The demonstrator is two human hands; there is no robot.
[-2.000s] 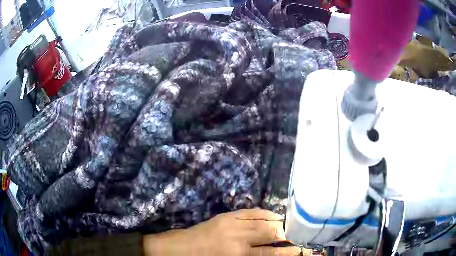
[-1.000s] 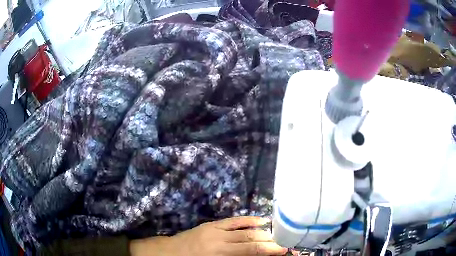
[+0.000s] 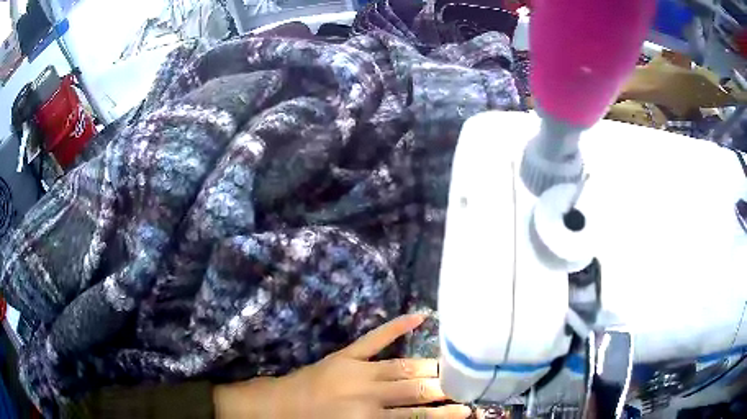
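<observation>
Thick dark plaid fabric in grey-purple with white and bluish checks lies in a big folded heap left of the white sewing machine head. My left hand lies palm down on the fabric at the bottom centre, with its fingers spread and pointing right. Its index finger is apart from the others, and the fingertips reach beside the lower edge of the machine head. The needle area is hidden or cut off at the bottom. My right hand is not in view.
A bright pink object on a grey joint rises above the machine head. A shiny wire loop is on its front. Red container at the far left; plum cloth and brown material behind.
My left index finger has spread up and away from the other fingers. The whole view has shifted, so the machine head sits further left in the picture. The heap keeps its shape.
</observation>
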